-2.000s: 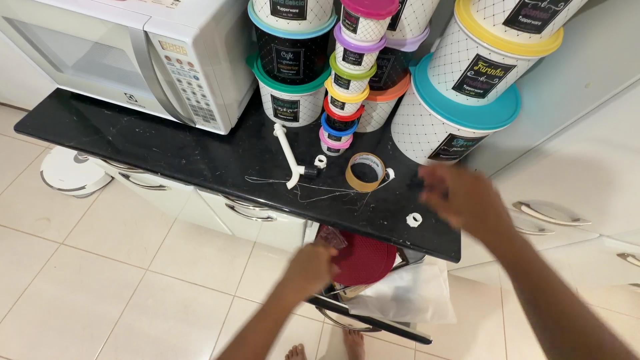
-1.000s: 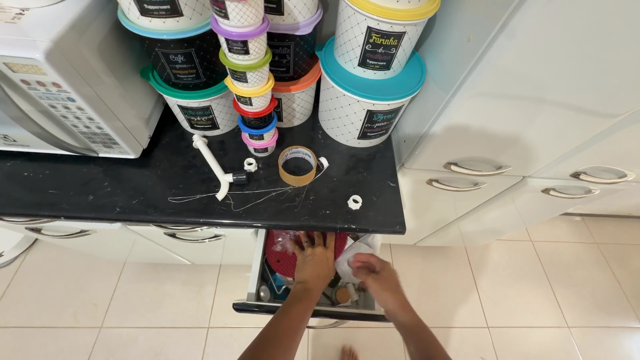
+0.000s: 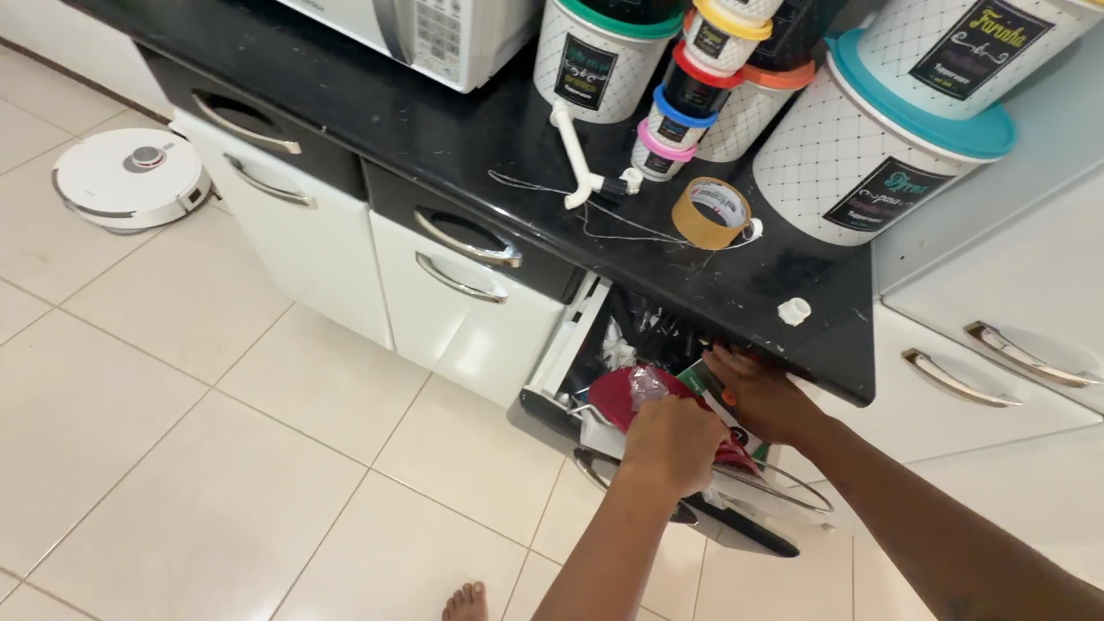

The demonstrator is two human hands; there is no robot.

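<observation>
An open drawer [image 3: 552,358] full of mixed items juts out below the black countertop [image 3: 414,129]. My left hand [image 3: 677,440] is closed on a dark red item [image 3: 617,397] at the drawer's front, with clear plastic beside the fingers. Deeper in, at the right side, my right hand [image 3: 755,392] reaches in over a green and white package [image 3: 699,379]; its fingertips are partly hidden, and whether it grips anything is unclear. On the counter lie a white plastic pipe piece [image 3: 573,159], a roll of brown tape [image 3: 709,216], thin wire [image 3: 621,233] and a white plastic nut [image 3: 793,311].
Stacked lidded canisters [image 3: 862,164] and a white microwave [image 3: 448,43] stand along the counter's back. The counter's front edge overhangs the drawer. A white robot vacuum [image 3: 129,177] sits on the tiled floor at the left. Cabinet handles [image 3: 962,379] stick out at the right.
My left hand, spread flat over the red item a second ago, is now closed on it. My right hand has moved into the drawer. The view has turned and come closer.
</observation>
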